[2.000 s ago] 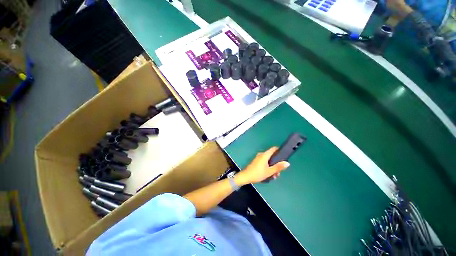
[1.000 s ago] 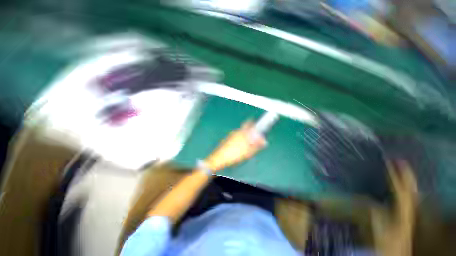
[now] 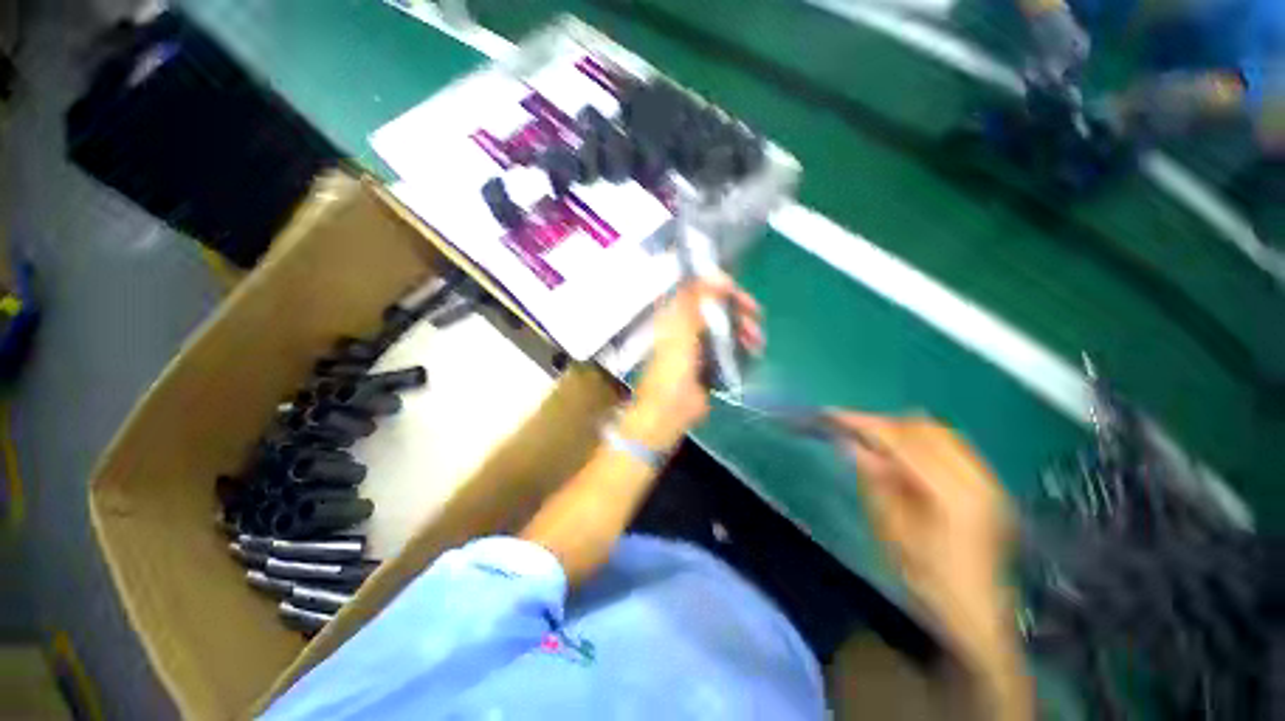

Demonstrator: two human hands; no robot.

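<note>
My left hand (image 3: 693, 352) is closed around a dark glossy handle housing (image 3: 722, 345), held upright near the tray's lower right corner. My right hand (image 3: 923, 486) is blurred, to the right above the green bench, with a thin dark power cord (image 3: 806, 417) between its fingers. The cord's thin, pale end points at the housing's lower end; whether it is inside cannot be told. Short black end caps (image 3: 662, 134) stand grouped on the white parts tray (image 3: 606, 317) with magenta panels.
An open brown carton (image 3: 155, 493) of dark tubes (image 3: 317, 486) stands at the left. A dark crate (image 3: 183, 141) is behind it. A pile of dark cords (image 3: 1170, 578) lies at the right. Across the green conveyor (image 3: 902, 183), a person's blurred arm (image 3: 1177, 106) shows at the upper right.
My left hand has moved from over the bench to beside the tray, still holding the housing. My right hand has come from the cord pile with a cord. The view swung right and back.
</note>
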